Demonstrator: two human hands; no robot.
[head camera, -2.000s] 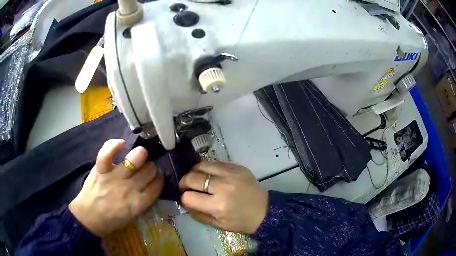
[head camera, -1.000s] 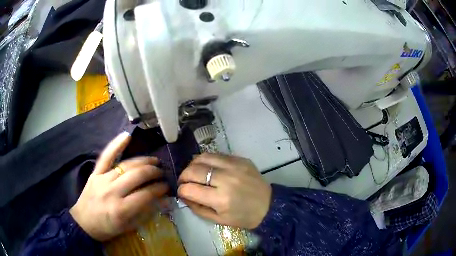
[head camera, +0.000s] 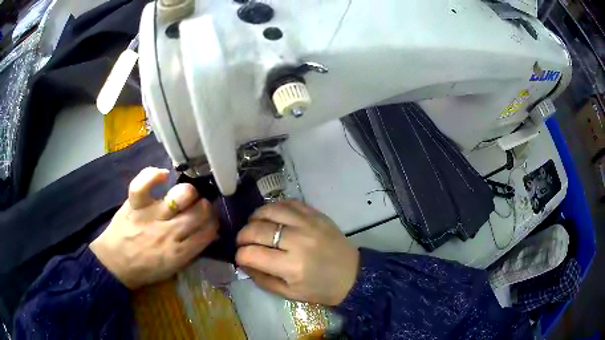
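Observation:
A dark garment panel (head camera: 86, 192) runs from the left to under the head of the white sewing machine (head camera: 398, 53). A dark strip with a pale stitch line (head camera: 233, 216) lies below the presser area, between my hands. My left hand (head camera: 159, 229), with a gold ring, presses and pinches the dark cloth just left of the needle area. My right hand (head camera: 298, 252), with a silver ring, holds the strip's right edge. The needle and the fingertips of both hands are mostly hidden.
A fanned bundle of dark strips (head camera: 424, 179) lies under the machine arm. Yellow tape (head camera: 126, 127) is on the table. Checked cloth covers (head camera: 537, 262) and a blue bin (head camera: 584, 232) are at the right. Plastic-wrapped dark cloth (head camera: 16, 126) is at the left.
Since one second ago my left hand has shifted up toward the needle and its fingers have bent. My right hand has stayed nearly in place on the strip. The view has tilted slightly.

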